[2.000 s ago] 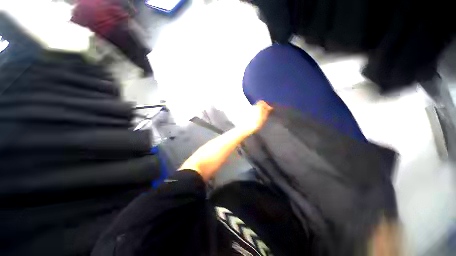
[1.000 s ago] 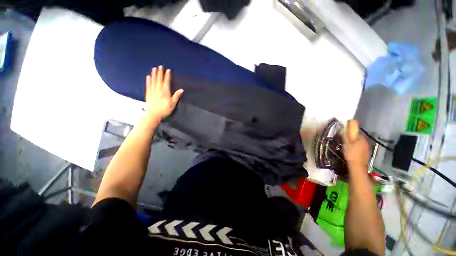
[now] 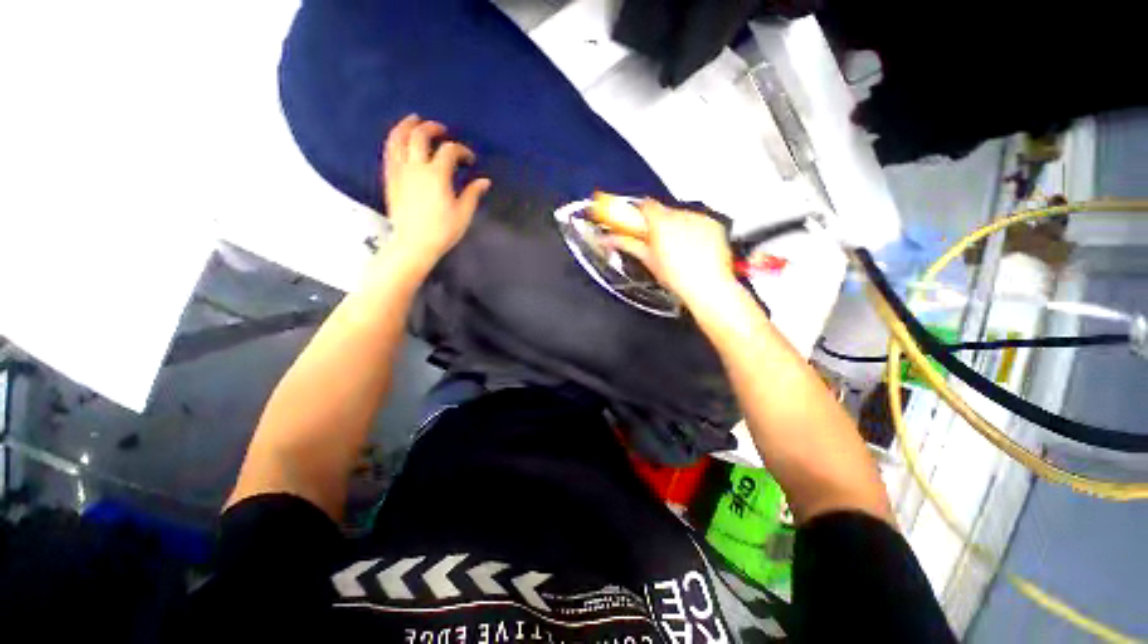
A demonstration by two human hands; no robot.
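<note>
A dark garment (image 3: pixel 541 296) lies over the navy padded board (image 3: pixel 416 63), its loose folds hanging at the near edge. My right hand (image 3: pixel 680 252) is shut on the yellow-tan handle of the steam iron (image 3: pixel 617 271). The iron stands on the garment, its pointed tip towards the upper left, its rear partly hidden by my hand and forearm. My left hand (image 3: pixel 432 189) rests at the garment's upper left edge where it meets the pad, fingers apart and slightly bent. Whether its fingertips pinch the cloth cannot be told.
A black steam hose (image 3: pixel 982 384) and a yellow hose (image 3: pixel 969 396) run from the right. Dark garments (image 3: pixel 969 76) lie at the upper right. A metal fitting (image 3: pixel 787 113) is on the white table (image 3: pixel 630 94). A green container (image 3: pixel 752 522) and a red object (image 3: pixel 674 481) sit below the board.
My right hand has brought the iron from the right end of the table onto the garment. My left hand stays near the garment's left edge. The view has shifted.
</note>
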